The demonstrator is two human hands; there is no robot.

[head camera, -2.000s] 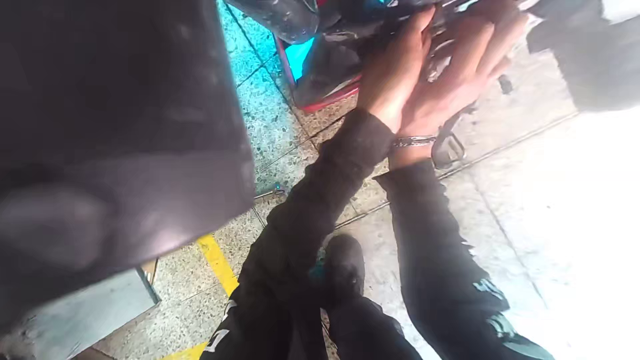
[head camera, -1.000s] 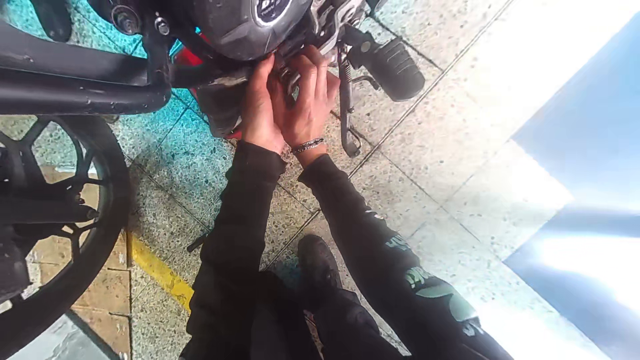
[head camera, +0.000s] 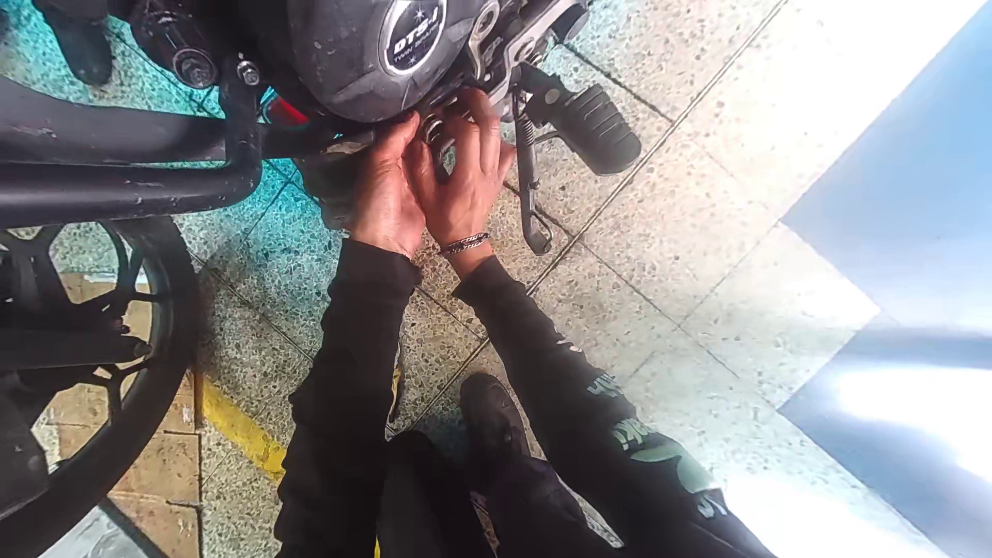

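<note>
Both hands are at the underside of a motorcycle engine, just below its round grey side cover [head camera: 372,62]. My left hand [head camera: 389,194], palm turned partly up, reaches under the cover's lower edge; its fingertips are hidden there. Against it lies my right hand [head camera: 465,170], a chain bracelet [head camera: 465,243] on the wrist and the fingers bent around a small dark part with a metal ring [head camera: 434,130]. What either hand grips is not clear. Right of my right hand are the side stand [head camera: 531,194] and a ribbed rubber footpeg [head camera: 601,128].
Black crash-guard tubes [head camera: 116,186] run across the upper left. Below them stands a spoked motorcycle wheel [head camera: 174,310]. A dark shoe [head camera: 492,418] rests on the speckled tile floor [head camera: 666,256], near a yellow floor stripe [head camera: 240,426]. A dark shape, perhaps a shoe, is at top left.
The view has swung a lot since the oldest frame, bringing the engine cover and wheel into sight. Both hands stay close together under the engine; the right fingers look slightly more spread.
</note>
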